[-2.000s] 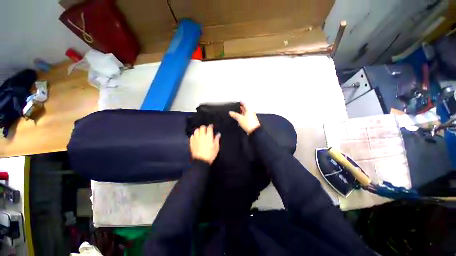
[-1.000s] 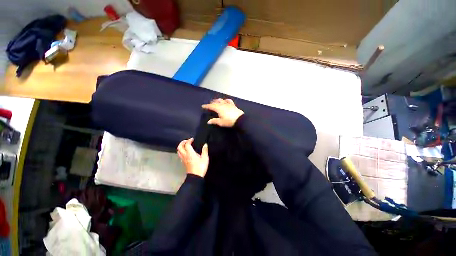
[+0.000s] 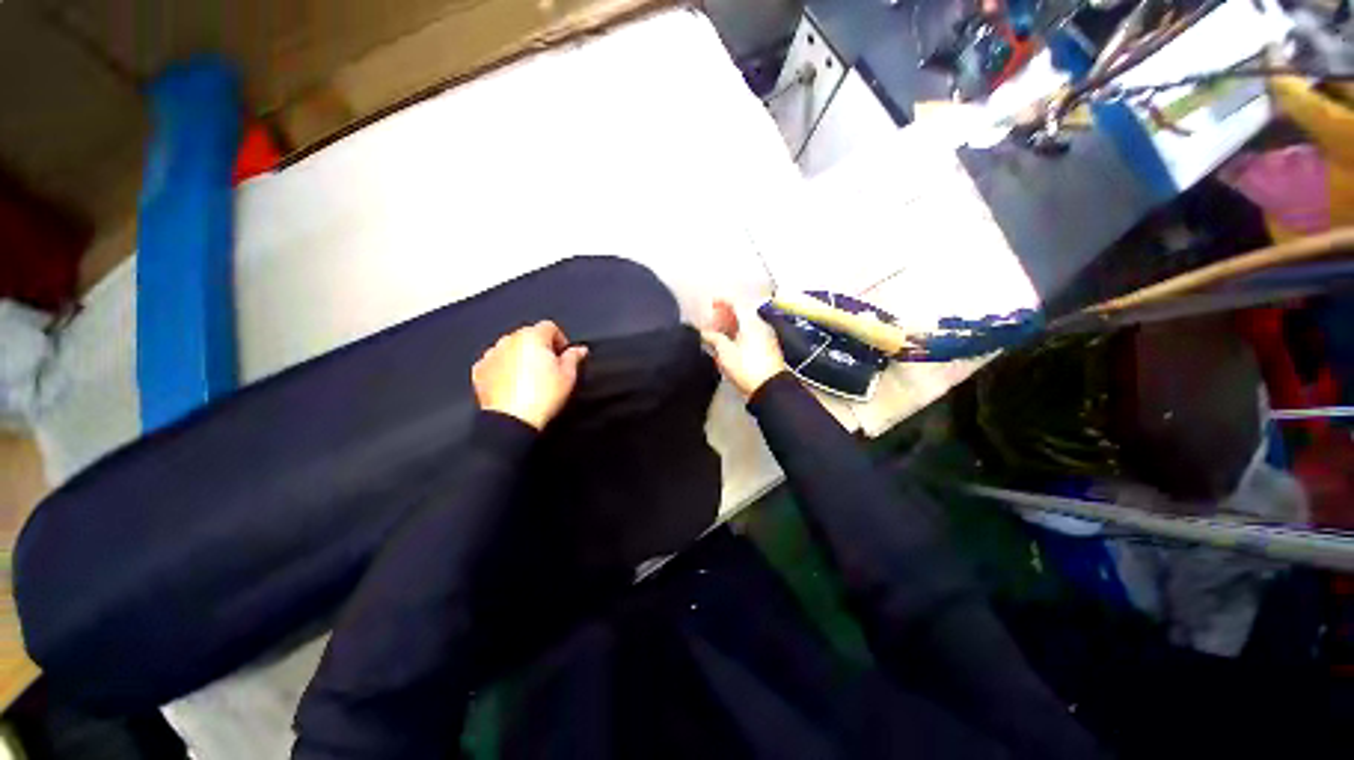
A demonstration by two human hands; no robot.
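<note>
The black garment [image 3: 639,446] lies over the right end of the dark navy padded board [image 3: 297,460] and hangs down its near side. My left hand [image 3: 523,374] pinches the garment's upper edge on top of the board. My right hand [image 3: 743,351] holds the garment's right corner at the board's rounded end. The edge between my hands is stretched fairly straight. The fingertips are partly hidden by the cloth.
The steam iron [image 3: 839,345] rests just right of my right hand, its hose running right. A blue bar [image 3: 189,253] lies behind the board on the white table cover [image 3: 505,178]. Tools and cloths crowd the grey table [image 3: 1062,208] at right.
The view has swung right. My hands have moved from the middle of the board to its right end, farther apart. The bunched garment is now spread flatter between them.
</note>
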